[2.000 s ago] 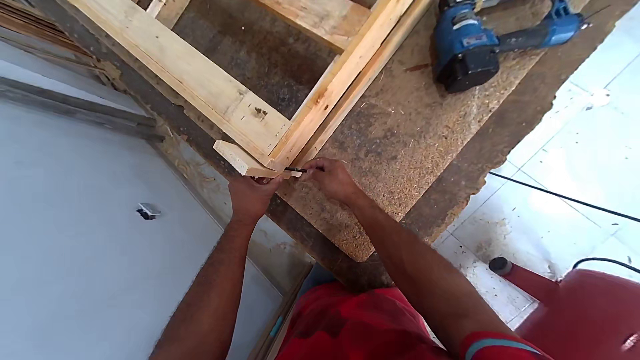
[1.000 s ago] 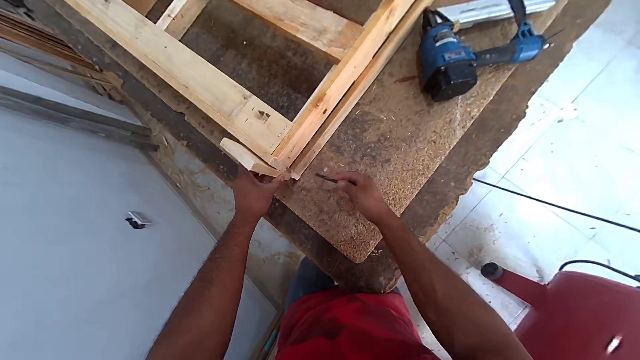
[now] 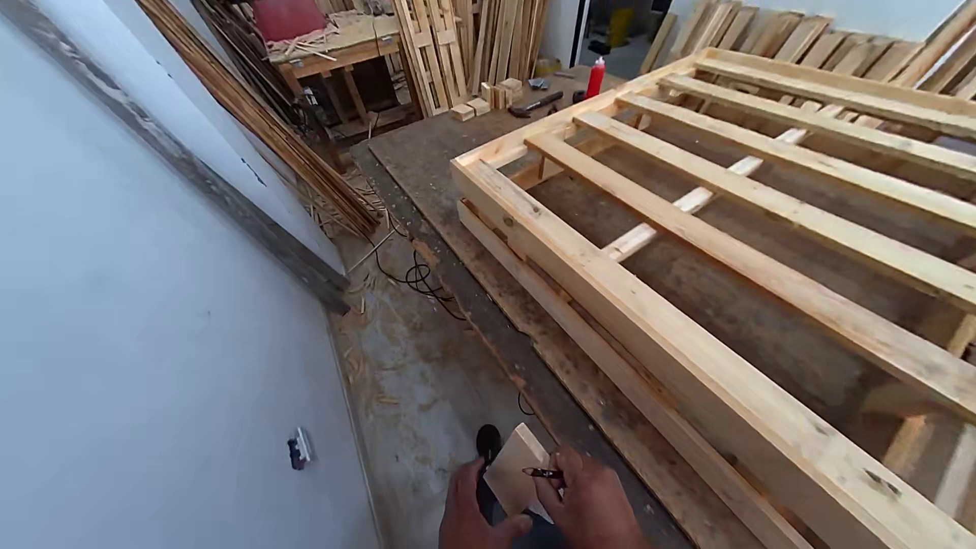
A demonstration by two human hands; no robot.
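Observation:
Low in the view, my left hand [image 3: 476, 507] grips a small flat wooden block [image 3: 516, 471] by its left and lower edges. My right hand [image 3: 591, 499] holds a dark pen or marking pencil [image 3: 543, 473], its tip pointing left over the face of the block. Both hands are beside the near edge of the workbench [image 3: 488, 320]. On the bench, to the right, lies a large slatted frame of pale wood [image 3: 602, 267], with a separate long board [image 3: 579, 328] along its near side.
A hammer [image 3: 536, 104], a red bottle [image 3: 595, 78] and small wood blocks [image 3: 473, 109] stand at the bench's far end. A black cable [image 3: 419, 278] coils on the floor beside wood strips [image 3: 305, 168]. A white wall [image 3: 175, 328] rises at the left.
The view has swung strongly to the wall side and far end of the bench. My hands have left the frame's corner, and the small block is now held away from it.

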